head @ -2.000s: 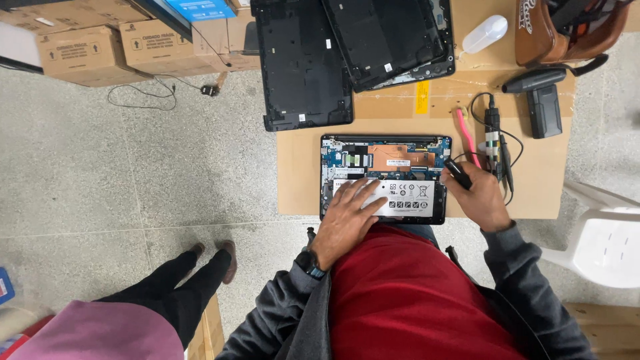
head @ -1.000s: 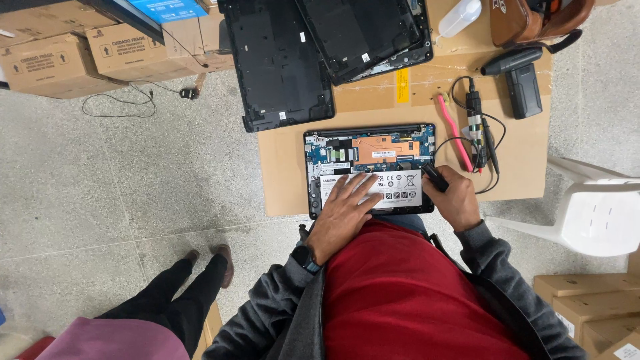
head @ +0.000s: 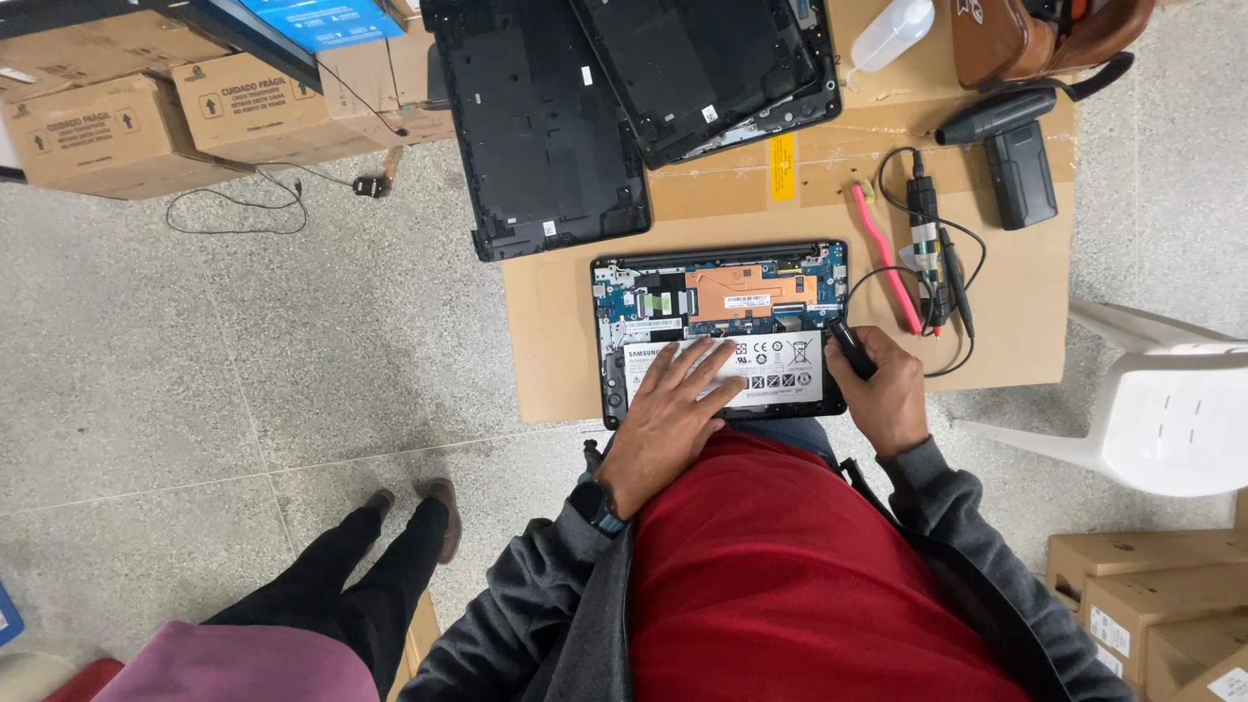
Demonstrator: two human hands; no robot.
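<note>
An opened laptop base lies on a cardboard-covered table, its circuit boards, copper-coloured plate and white Samsung battery exposed. My left hand rests flat with fingers apart on the battery. In my right hand is a black-handled tool, likely a screwdriver, tilted over the laptop's right edge; its tip is too small to make out. Right of the laptop lie a pink brush and a black pen-like electrical tool with its cable.
Black laptop covers lie beyond the laptop, near a translucent bottle. A black cordless tool and a brown leather case are at the table's far right. A white plastic chair stands right; another person stands left.
The view has shifted somewhat. My left hand stays on the battery, and my right hand keeps the black tool at the laptop's right side.
</note>
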